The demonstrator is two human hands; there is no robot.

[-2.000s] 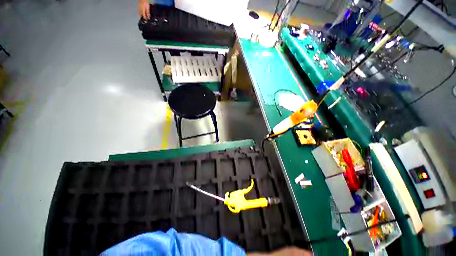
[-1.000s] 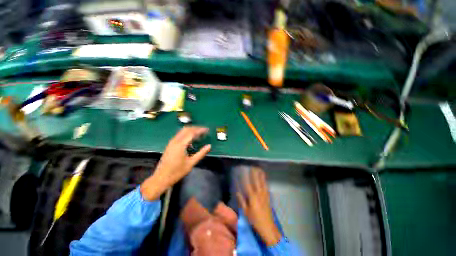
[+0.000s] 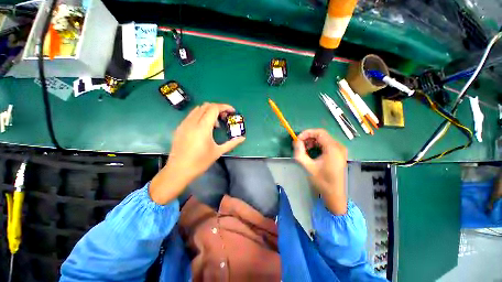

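My left hand (image 3: 199,137) is around a small black electronic module (image 3: 235,126) with a gold and white inside, at the front of the green mat (image 3: 137,124). Its thumb and fingers touch the module's sides. My right hand (image 3: 323,157) grips the lower end of a slim orange stick tool (image 3: 282,118) between thumb and index finger; the tool's tip points up and left, towards the back of the mat. Two similar modules lie on the mat, one behind my left hand (image 3: 174,95) and one further back (image 3: 277,71).
Silver tweezers (image 3: 339,115), white-and-orange tools (image 3: 358,106), a brown pot (image 3: 367,75) and a yellow-brown square (image 3: 393,113) stand right. An orange screwdriver (image 3: 335,23) hangs above. A parts box (image 3: 93,41) is back left, a yellow blow gun (image 3: 15,217) far left. Cables loop at right.
The view has swung from the left tray to the bench. My left hand has closed around a module; my right hand has come up from my lap and taken hold of the orange stick.
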